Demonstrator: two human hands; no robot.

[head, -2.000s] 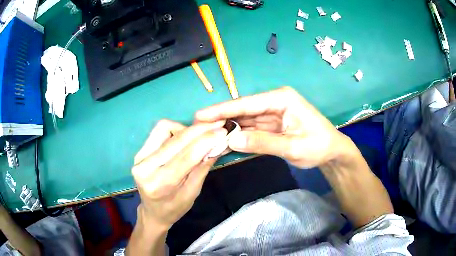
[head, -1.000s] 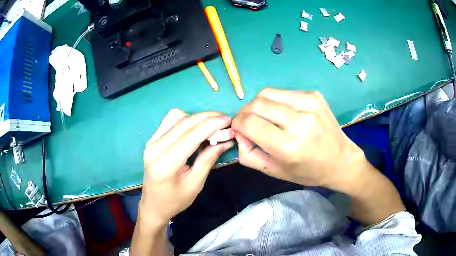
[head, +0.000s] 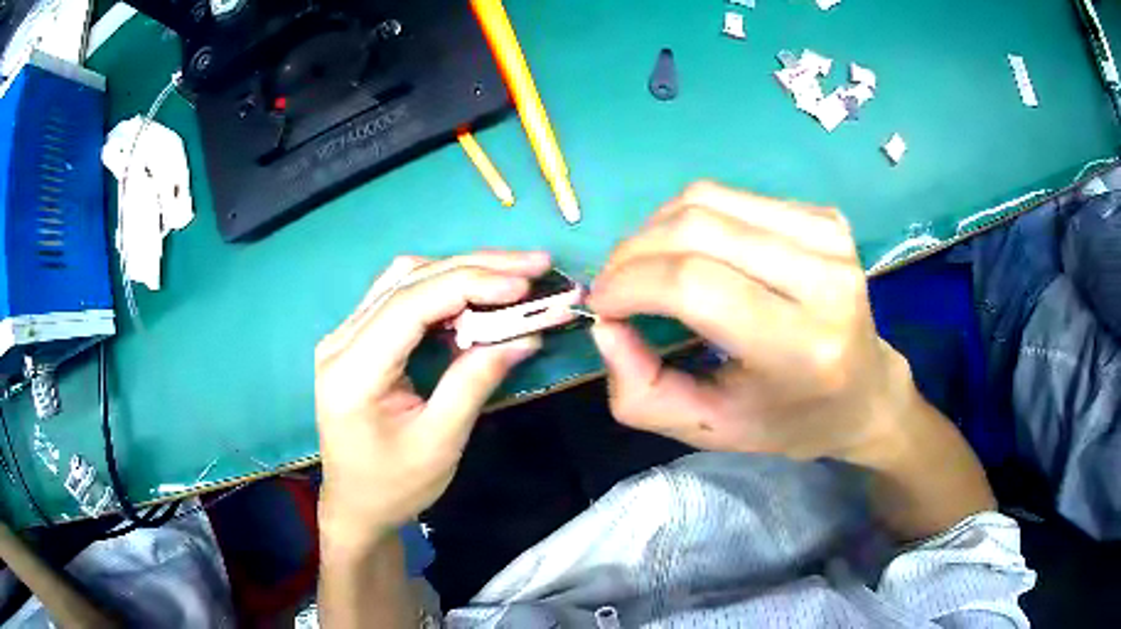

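Note:
A watch case with a pinkish-silver rim and a dark face is held just above the green bench's front edge. My left hand grips it between fingers above and thumb below, with its side rim facing me. My right hand is at the case's right end, thumb and forefinger pinched close together there. A tiny thin pale piece shows at those fingertips; whether it is still joined to the case cannot be told.
A black press base stands at the back left, beside a long orange stick and a short one. A white wipe and blue box are left. Scraps and a dark teardrop piece lie right.
My left hand has moved slightly left with the case, whose rim now shows more. My right fingers have drawn back a little from the case. The view has shifted slightly.

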